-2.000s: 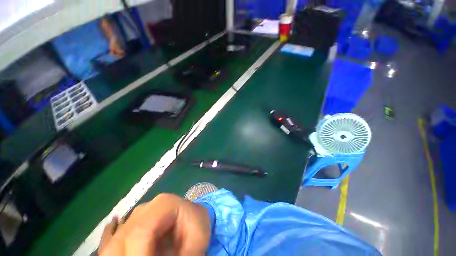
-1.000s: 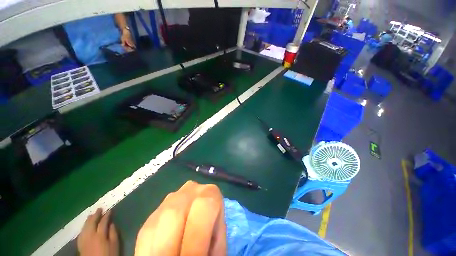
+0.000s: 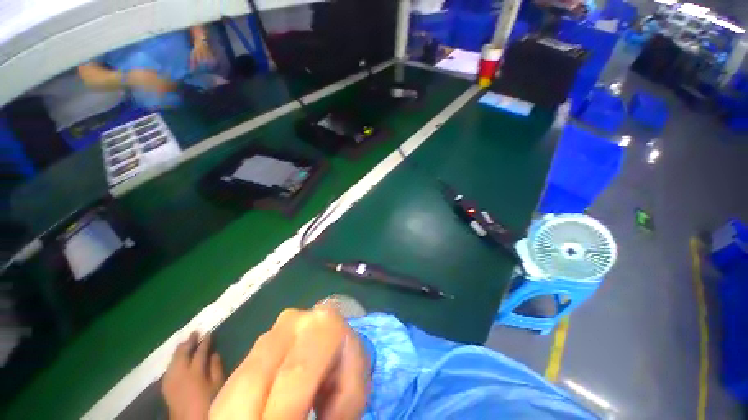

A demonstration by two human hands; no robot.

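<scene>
My right hand [image 3: 299, 365] is at the bottom centre, fingers curled; what is inside it is hidden. My left hand [image 3: 193, 377] is left of it, cut off by the bottom edge, fingertips beside the worn white rail [image 3: 238, 291]; its palm is hidden. A black electric screwdriver [image 3: 385, 279] lies on the dark-green bench beyond my right hand, bit pointing right. A round silvery screw dish [image 3: 343, 304] shows partly behind my right hand. A second black tool [image 3: 484, 225] with a red light lies near the bench's right edge.
Tablet-like devices in black fixtures [image 3: 266, 174] sit on the green strip beyond the rail. A white compartment tray [image 3: 139, 148] and a person in blue [image 3: 156, 70] are across. A pale fan [image 3: 570, 250] stands on a blue stool [image 3: 549, 305] at right.
The view has shifted, so the bench items sit slightly farther right. The screw dish shows again behind my right hand. The person across has brought a second arm into view.
</scene>
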